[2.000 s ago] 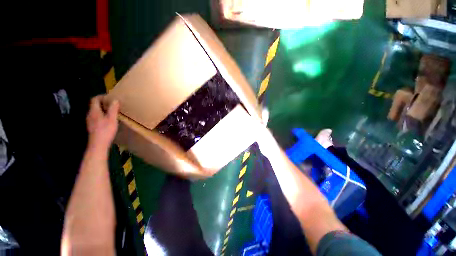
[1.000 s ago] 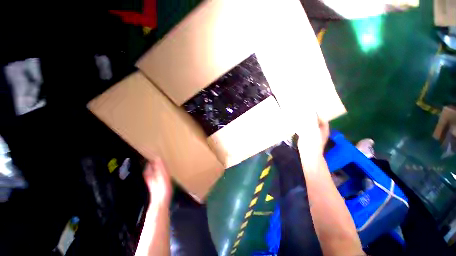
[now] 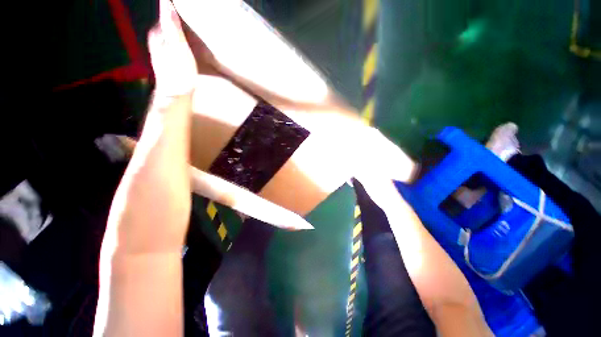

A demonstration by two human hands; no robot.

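Observation:
An open brown cardboard carton (image 3: 293,187) with its flaps spread lies tilted in front of my knees. A dark, glinting heap of small black parts (image 3: 260,146) shows in its opening. My left hand (image 3: 172,56) reaches to the carton's far left corner, its fingers upward along the edge of the far flap; its grip is unclear. My right hand (image 3: 370,176) is at the carton's right flap, washed out by glare, so its fingers cannot be made out.
A blue plastic stool or crate (image 3: 491,217) with a pale strap stands at the right, beside a person's dark-clothed leg and foot (image 3: 505,141). Yellow-black tape (image 3: 356,263) runs over the green floor. Red tape (image 3: 125,49) and dark goods are at the left.
My left hand has moved from the near left flap up to the far corner. The far flap has swung up, the left flap now shows narrow, and the view has shifted.

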